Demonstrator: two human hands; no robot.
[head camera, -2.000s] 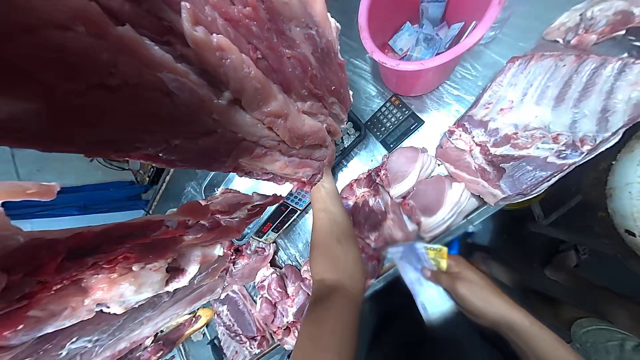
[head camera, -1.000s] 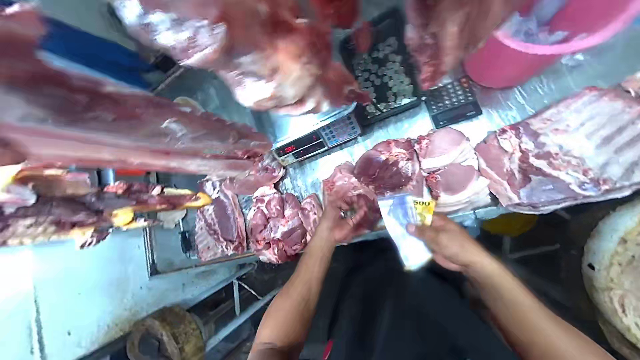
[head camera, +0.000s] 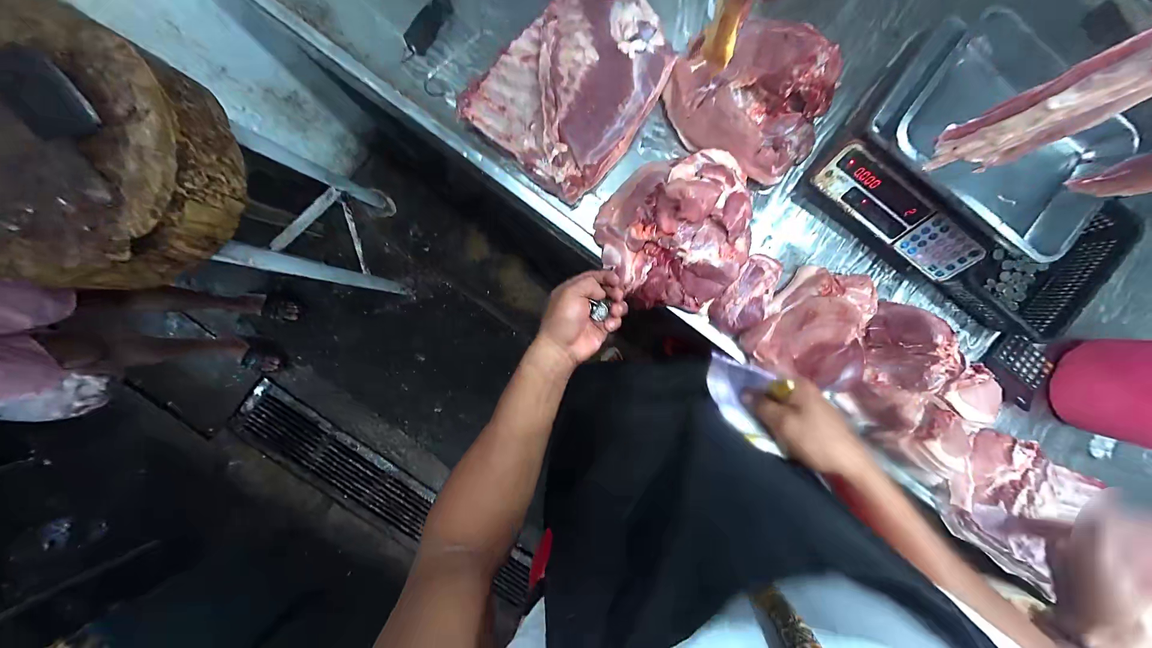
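My left hand (head camera: 583, 315) is closed around several coins (head camera: 599, 310), beside the table's edge and close to a cut of raw meat (head camera: 679, 229). In my right hand (head camera: 801, 423), blurred by motion, is a banknote (head camera: 742, 405), held in front of the dark apron (head camera: 630, 504). More cuts of raw meat (head camera: 810, 324) lie in a row along the metal table's edge. Behind them a digital scale (head camera: 900, 211) with a metal tray shows lit digits, and coins (head camera: 1015, 277) lie in a black basket at its side.
Hanging meat (head camera: 1044, 99) reaches over the scale. A pink bucket (head camera: 1102, 391) and a calculator (head camera: 1021, 364) stand at the right. A chopping block (head camera: 108, 162) bearing a cleaver (head camera: 45, 94) is at the upper left, with a person's legs (head camera: 171, 333) below it. A floor grate (head camera: 333, 450) crosses the floor.
The view has swung strongly left. My left hand, among the hanging meat and coin basket two seconds ago, is now by the table's edge with coins. The banknote remains in my right hand.
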